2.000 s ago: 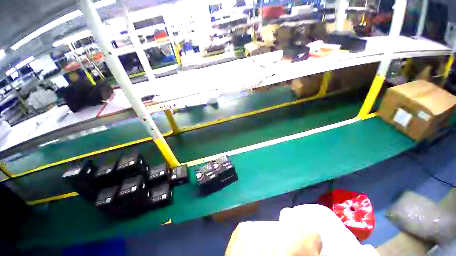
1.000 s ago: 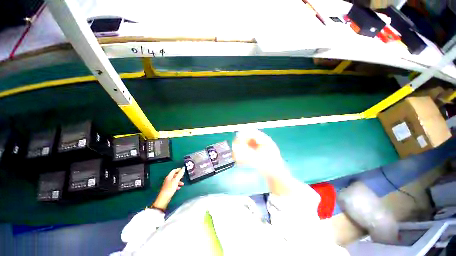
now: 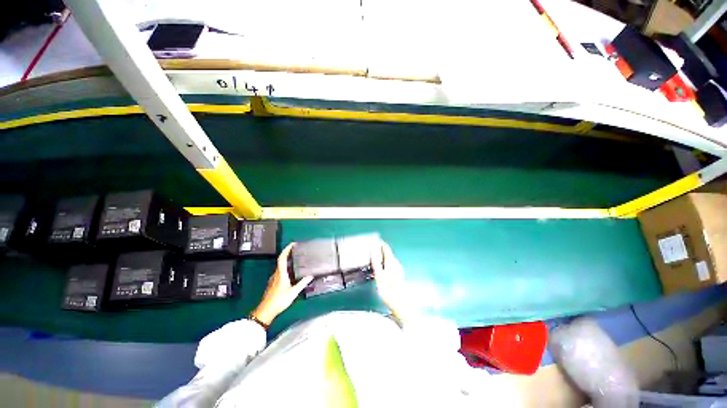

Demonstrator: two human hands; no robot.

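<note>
A pair of black watch boxes point(image 3: 335, 256) sits side by side on the green bench top point(image 3: 510, 263) in front of me, tilted or lifted slightly; their lower faces show below. My left hand point(image 3: 279, 287) grips the left side of the pair. My right hand point(image 3: 389, 275) is on the right side, partly washed out by glare. Several black watch boxes point(image 3: 131, 275) with small white text and QR codes stand grouped and stacked on the bench to the left.
A brown carton point(image 3: 687, 239) stands at the bench's right end. A red stool point(image 3: 510, 347) and a clear plastic bag point(image 3: 588, 358) are below the front edge. A white and yellow post point(image 3: 187, 131) rises behind the boxes. A white shelf point(image 3: 319, 86) runs above.
My right hand has come down from above onto the right side of the pair. My left hand has closed on the left side. The box tops now look plain grey instead of showing printed watches.
</note>
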